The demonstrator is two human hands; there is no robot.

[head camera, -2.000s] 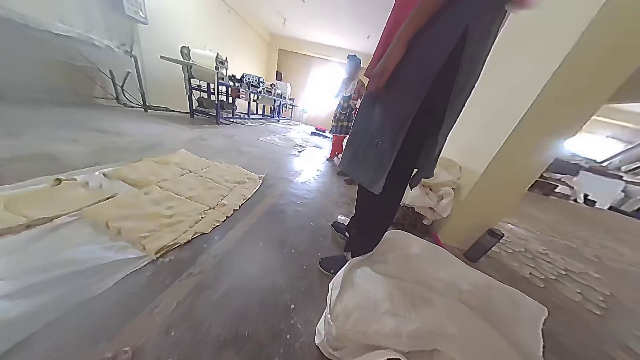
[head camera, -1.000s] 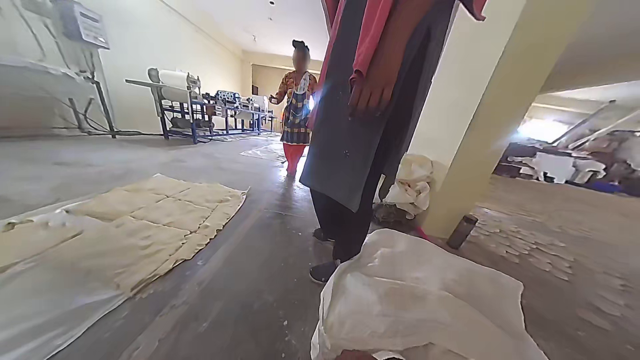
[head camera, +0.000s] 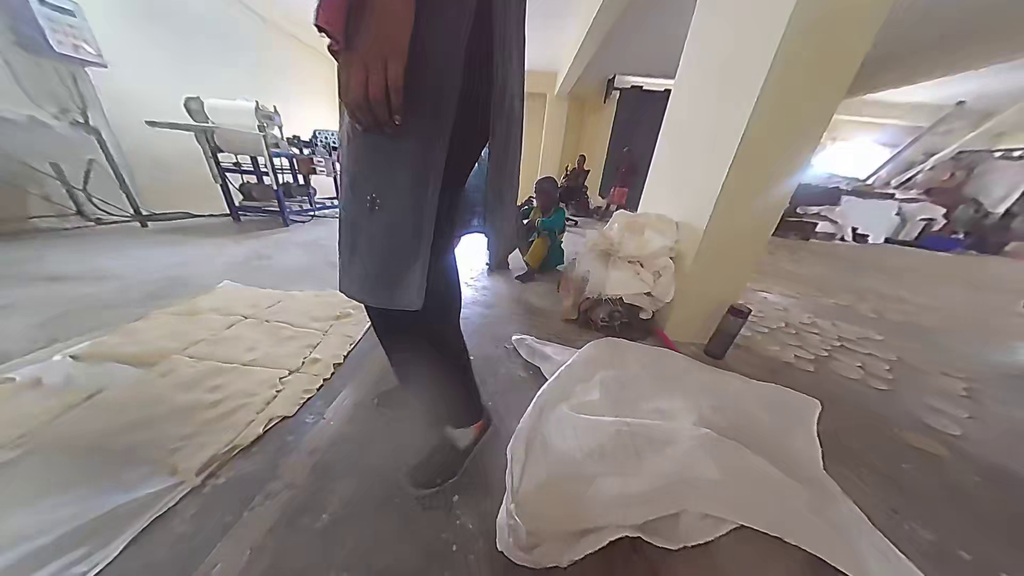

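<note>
A large white cloth or sack (head camera: pixel 640 448) lies rumpled and raised at the lower right, one corner spread toward the bottom right edge. Under its lower edge shows a blurred brownish patch; whether it is part of my right hand, I cannot tell. My left hand is out of view. On the left, flat cream-coloured sheets (head camera: pixel 232 344) are laid side by side on a pale plastic sheet (head camera: pixel 104 512) on the floor. Between these and the white cloth stands a person in a dark grey apron (head camera: pixel 392 216), one arm hanging down.
A pillar (head camera: pixel 728 168) rises behind the white cloth, with a dark cylinder (head camera: pixel 728 330) and a heap of pale bags (head camera: pixel 632 256) at its foot. Thin pale discs (head camera: pixel 832 340) lie on the floor at right. Another person (head camera: pixel 546 228) sits behind; a machine on a frame (head camera: pixel 240 160) stands back left.
The view has turned right. The white cloth has changed shape and now stretches toward the bottom right. The aproned person's legs have shifted, with one foot now nearer.
</note>
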